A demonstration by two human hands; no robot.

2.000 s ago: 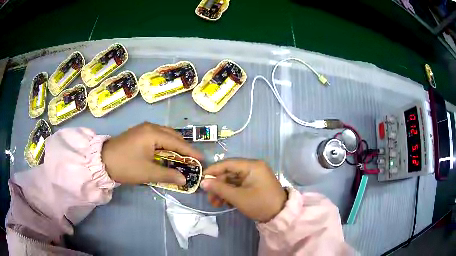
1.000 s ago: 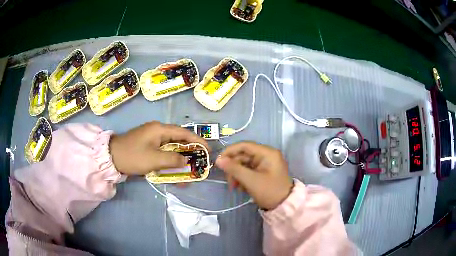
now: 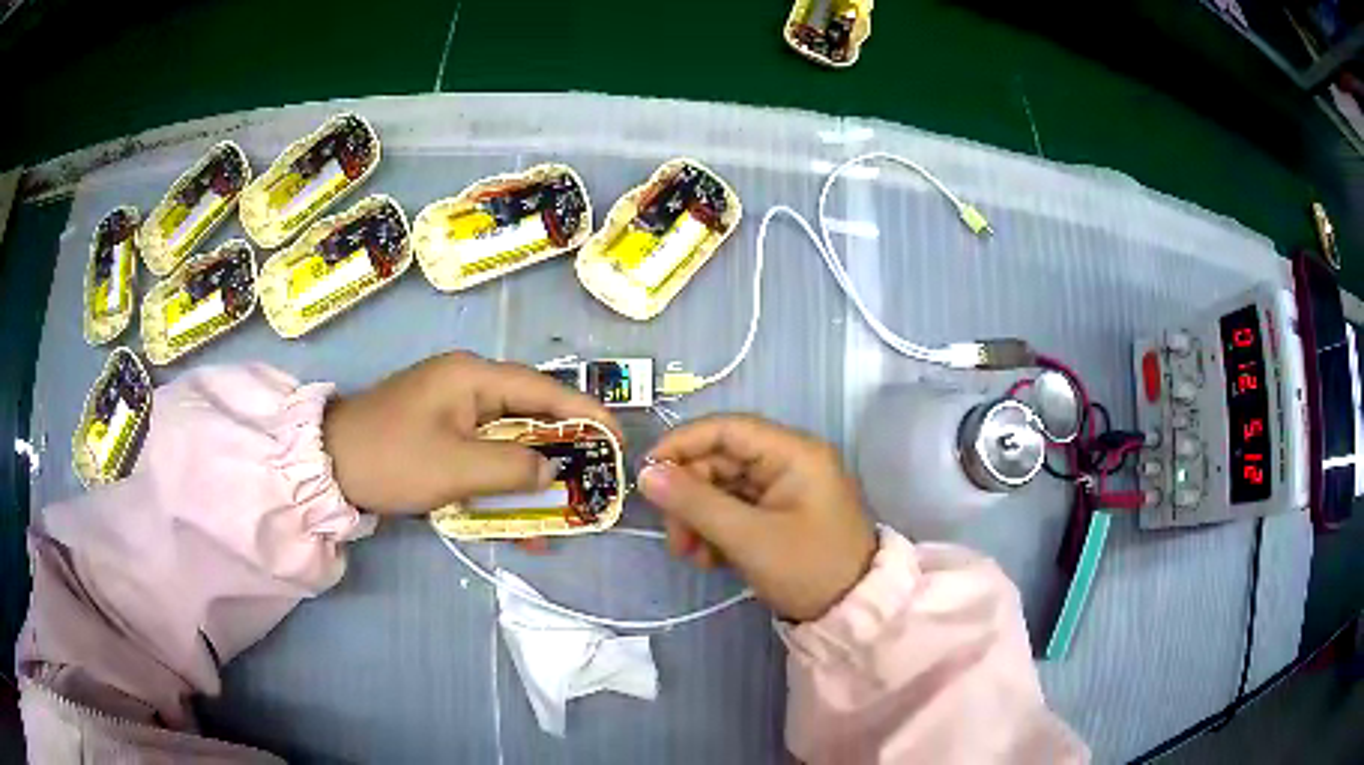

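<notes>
A half-assembled unit in an open cream shell (image 3: 598,475) lies in front of me, its dark circuit board at the right end. My left hand (image 3: 449,441) grips it from the left, fingers over the shell. My right hand (image 3: 763,516) is just right of the shell, fingertips pinched together on a small cable plug (image 3: 652,466), mostly hidden by the fingers. The plug appears at or just off the shell's right end; contact is unclear. A white cable (image 3: 658,619) loops below the hands. The USB tester (image 3: 618,383) with a lit screen lies behind them.
Several similar open units (image 3: 658,239) lie at the back left. A white cable with a yellow-green tip (image 3: 975,221) loops behind. A crumpled white tissue (image 3: 576,665) lies below the hands. At right are a bottle (image 3: 935,456), a teal strip (image 3: 1079,586) and a power supply (image 3: 1182,426). A green conveyor (image 3: 598,53) runs behind.
The unit and both hands have shifted slightly right and up. My right hand has drawn a little away from the shell's end. The unit on the conveyor has moved right.
</notes>
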